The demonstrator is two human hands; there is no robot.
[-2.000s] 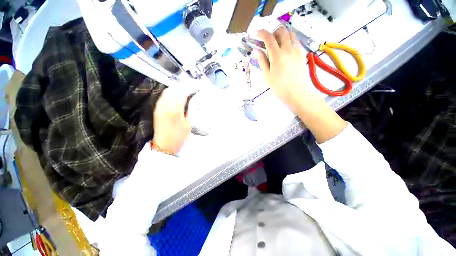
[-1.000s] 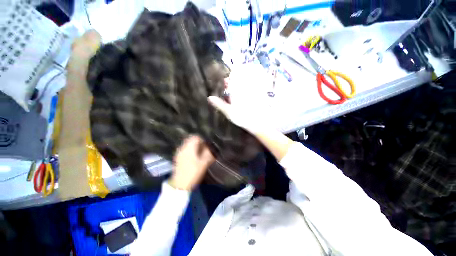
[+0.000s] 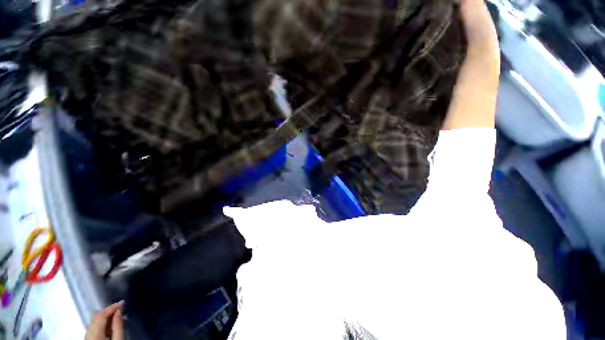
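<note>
Dark brown plaid cloth (image 3: 152, 99) fills the upper part of the view in large, blurred heaps. My right arm reaches up along the right side of the cloth. My right hand (image 3: 473, 18) is at the top edge beside the cloth, cut off, so its fingers and any hold are hidden. My left hand (image 3: 108, 321) is at the bottom left by the table edge. Only a few fingers show, close together, and the rest is cut off.
The white table's grey edge strip (image 3: 63, 199) runs down the left. Scissors with red and yellow-orange handles (image 3: 43, 257) lie on the table. Blue bin edges (image 3: 341, 196) show under the cloth. White rounded units (image 3: 544, 109) stand at the right.
The view has swung right, away from the sewing machine. The table and scissors are now at the far left. My hands, earlier together at the cloth, are now far apart.
</note>
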